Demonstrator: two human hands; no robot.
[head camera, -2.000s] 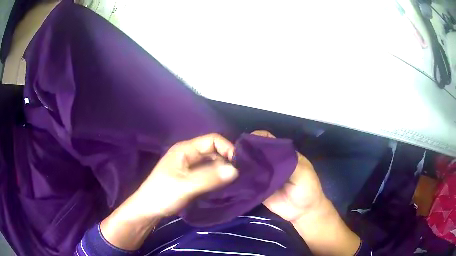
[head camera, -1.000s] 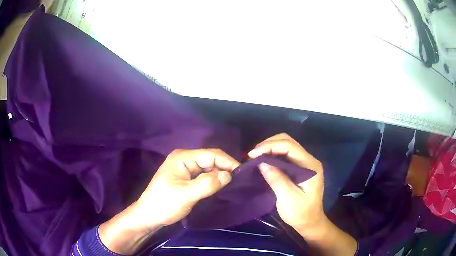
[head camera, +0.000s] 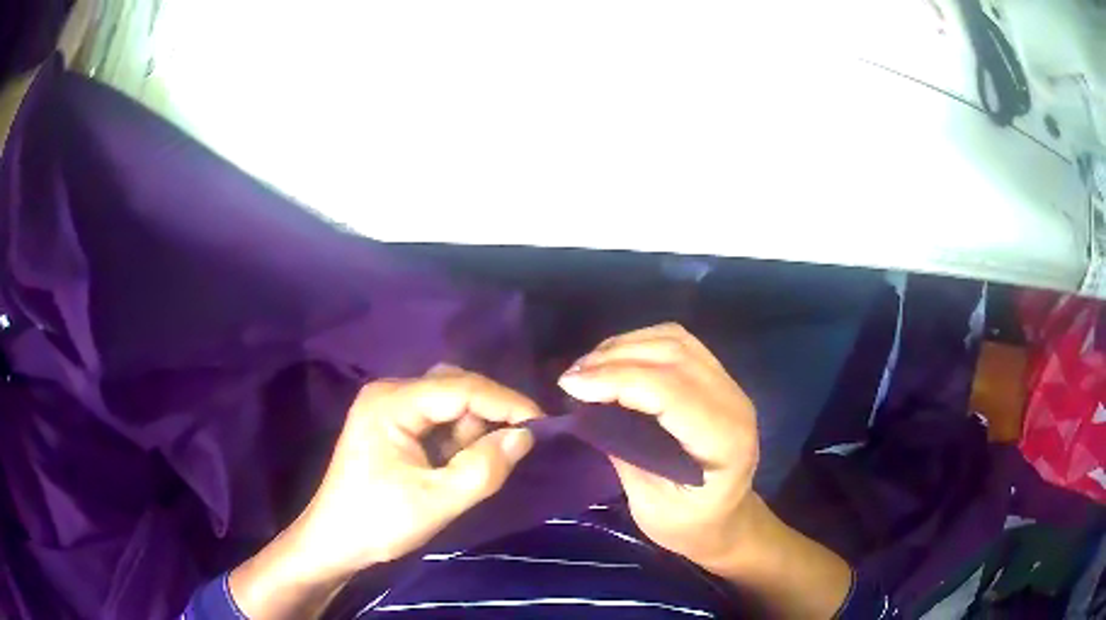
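Note:
The dark purple garment (head camera: 182, 279) hangs over the table's left front edge and down to the lap. Its narrow purple end, which looks like a cuff (head camera: 637, 438), is between my two hands above the lap. My left hand (head camera: 418, 466) pinches its left part between thumb and fingertips. My right hand (head camera: 679, 442) holds its right part, with the fingers over the top and the cloth folded against the palm. The fingertips of both hands are close together. The thumb of my right hand is mostly hidden by the cloth.
The white machine table (head camera: 582, 133) spans the top, its front edge just beyond my hands. Black-handled shears (head camera: 1001, 73) lie at its upper right. Red patterned cloth (head camera: 1067, 406), an orange-brown block (head camera: 1001, 388) and dark cloth are at the right below the table.
The cuff end was spread open facing up and is now turned nearly edge-on and folded between my hands. My right hand has moved over its top edge. The view has shifted to the right.

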